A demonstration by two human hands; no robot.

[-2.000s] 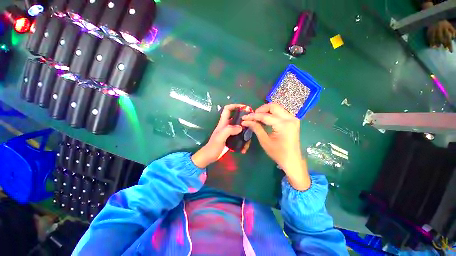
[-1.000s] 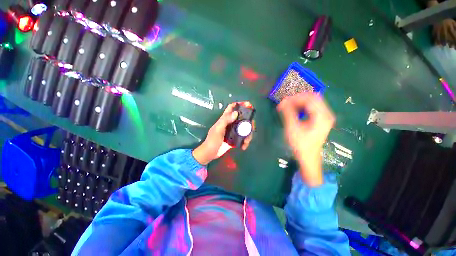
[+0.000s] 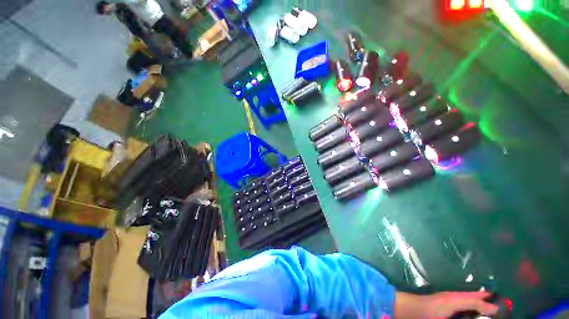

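My left hand (image 3: 452, 303) is at the lower right, partly cut off by the bottom edge. Its fingers are on a black speaker unit (image 3: 500, 306) with a small red glow at its end; most of the unit is hidden or cut off. My right hand is not in view. A blue edge (image 3: 556, 311), perhaps the screw tray, shows in the bottom right corner.
Rows of black units (image 3: 374, 149) with coloured lights lie on the green bench, clear plastic strips (image 3: 402, 252) nearer. Behind are a second blue tray (image 3: 312, 60) and white parts (image 3: 298, 23). Lower stacked units (image 3: 277, 199), a blue stool (image 3: 240, 157) and two people stand left.
The view has swung far to the left, bringing in the floor, stool and boxes. My right hand has left the picture. My left hand, still on the unit, now shows at the lower right.
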